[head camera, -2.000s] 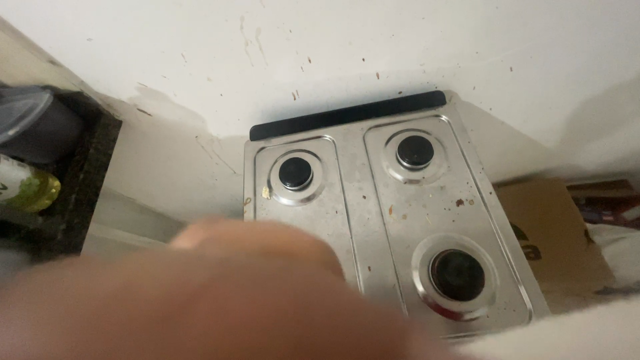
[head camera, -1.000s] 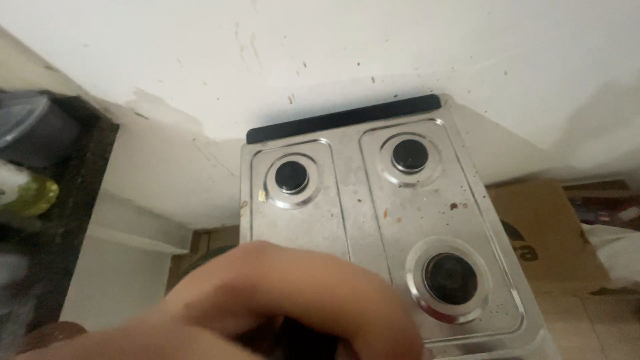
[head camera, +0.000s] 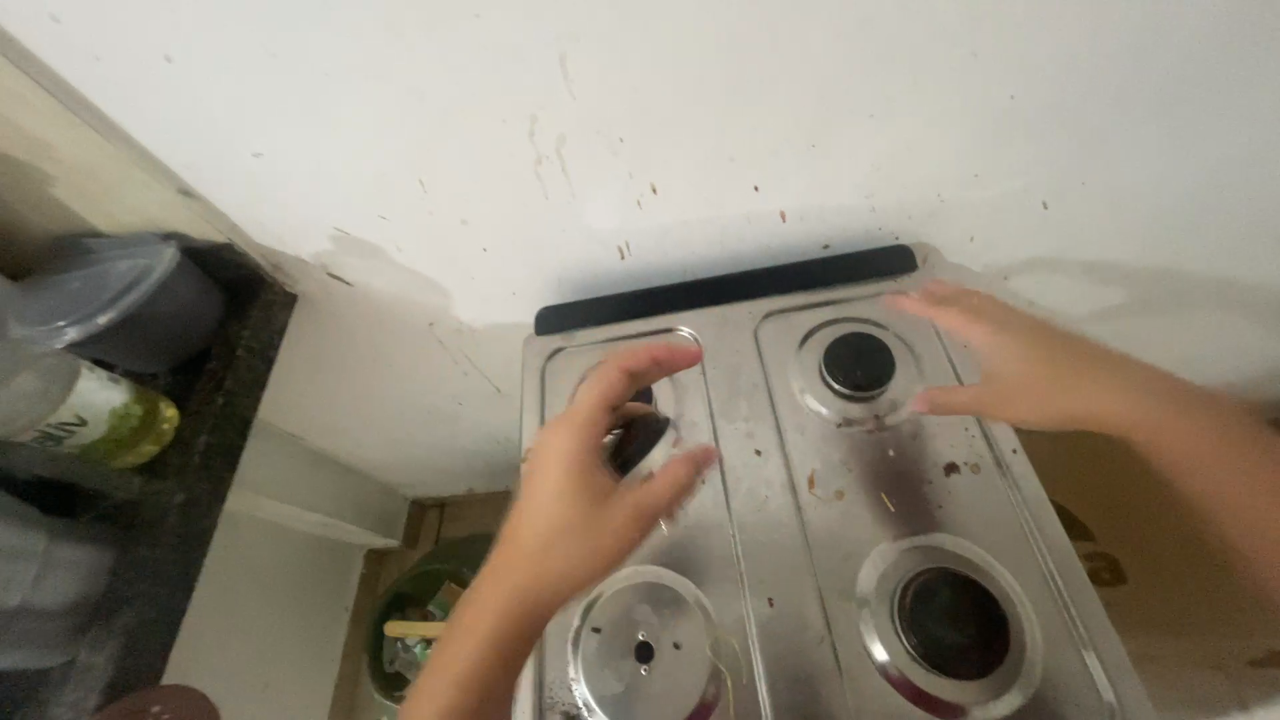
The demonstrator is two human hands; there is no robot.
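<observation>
My left hand (head camera: 575, 480) is over the left side of a stainless steel gas stove top (head camera: 740, 480), thumb and index finger apart. A black burner cap (head camera: 640, 445), partly hidden, appears tilted inside its curled fingers, in front of the rear left burner. My right hand (head camera: 1010, 370), blurred, reaches in beside the rear right burner (head camera: 858, 365), fingers spread and nothing seen in them. At the front right is another black-capped burner (head camera: 953, 622). The front left burner seat (head camera: 645, 652) shows bare metal with a central hole and no cap.
A stained white wall (head camera: 750, 130) stands behind the stove's black rear strip (head camera: 725, 288). On the left, a dark stone counter (head camera: 215, 480) holds a lidded grey container (head camera: 120, 300) and a bottle of yellowish liquid (head camera: 130, 425). A green bin (head camera: 395, 590) and a cardboard box (head camera: 1150, 560) flank the stove.
The blurred hand low in the earlier frames is gone from there; both hands now show over the stove, with the right one in at the right. The front left burner seat has come into view.
</observation>
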